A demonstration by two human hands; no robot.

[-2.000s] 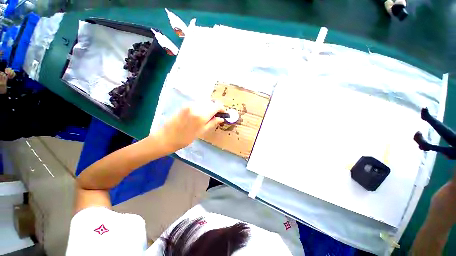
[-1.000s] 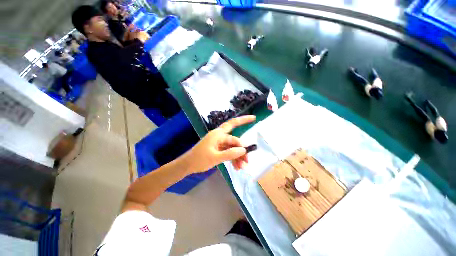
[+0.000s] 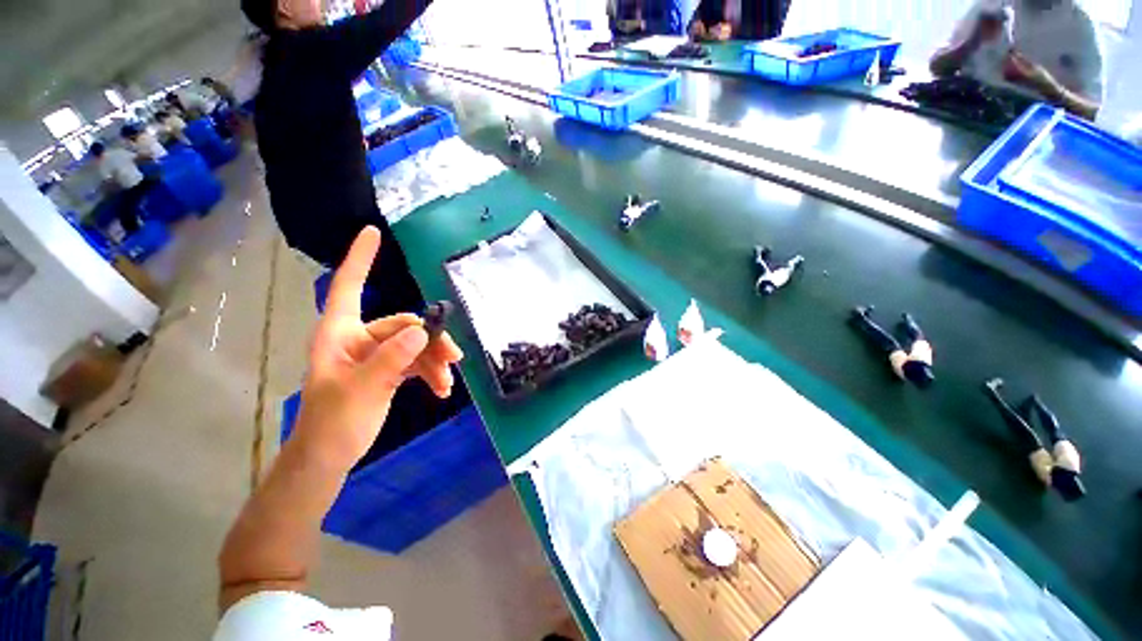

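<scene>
My left hand (image 3: 363,357) is raised at the left, in front of the parts tray's near left side. Its thumb and fingers pinch a small dark part (image 3: 436,318), with the index finger pointing up. The parts tray (image 3: 476,328) has a white liner and a heap of small dark parts (image 3: 591,324) at its near end. A cardboard pad (image 3: 664,551) with dark stains lies lower right, with a white glue dish (image 3: 719,547) on it. My right hand is out of the picture.
Black-and-pale figures (image 3: 905,353) lie spaced along the green belt. Two small white bottles (image 3: 690,323) stand beside the tray. A blue crate (image 3: 413,488) is below the table edge. A person in black (image 3: 307,138) is beyond the tray. More blue crates (image 3: 614,98) and people are across the belt.
The view has turned up and left. My left hand has moved from the dish, past the tray's near end, to the left with the small part. The right forearm and the black fixture have left view.
</scene>
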